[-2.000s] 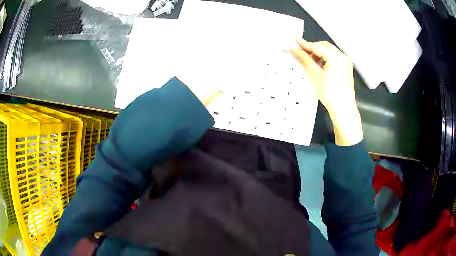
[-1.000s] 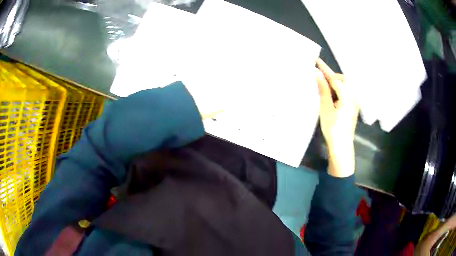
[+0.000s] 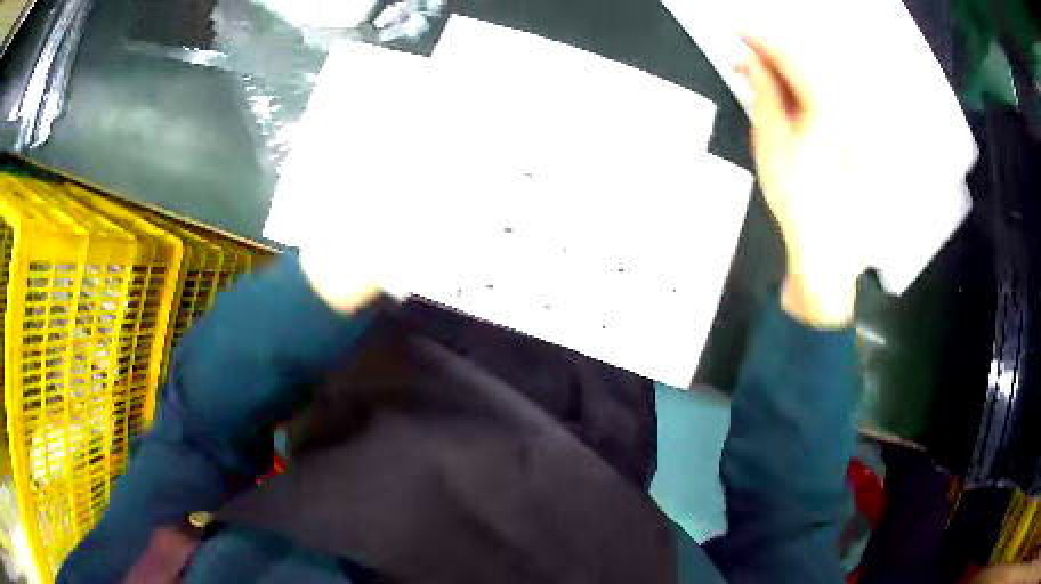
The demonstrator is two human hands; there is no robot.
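Observation:
A white panel (image 3: 571,183) with a stepped edge and a few tiny dark marks lies on the dark green bench, its near edge against the apron. My left hand (image 3: 340,280) is blurred at the panel's near left edge; its fingers merge with the bright white, so its grip is unclear. My right hand (image 3: 788,137) is bare, fingers bent, over the stacked white panels (image 3: 885,126) on the right, apart from the worked panel. Glare hides whether it holds anything.
Loose small clear pieces (image 3: 405,17) and clear film (image 3: 265,108) lie at the back left. Silvery strips (image 3: 48,74) are at far left. Yellow crates (image 3: 91,342) stand below the bench edge. Black parts (image 3: 1005,342) are at far right. Part of another person's hand (image 3: 1007,575) shows bottom right.
My right hand has left the panel's right edge and moved up over the stacked panels. My left hand has moved left along the near edge. The panel now shows a stepped right side.

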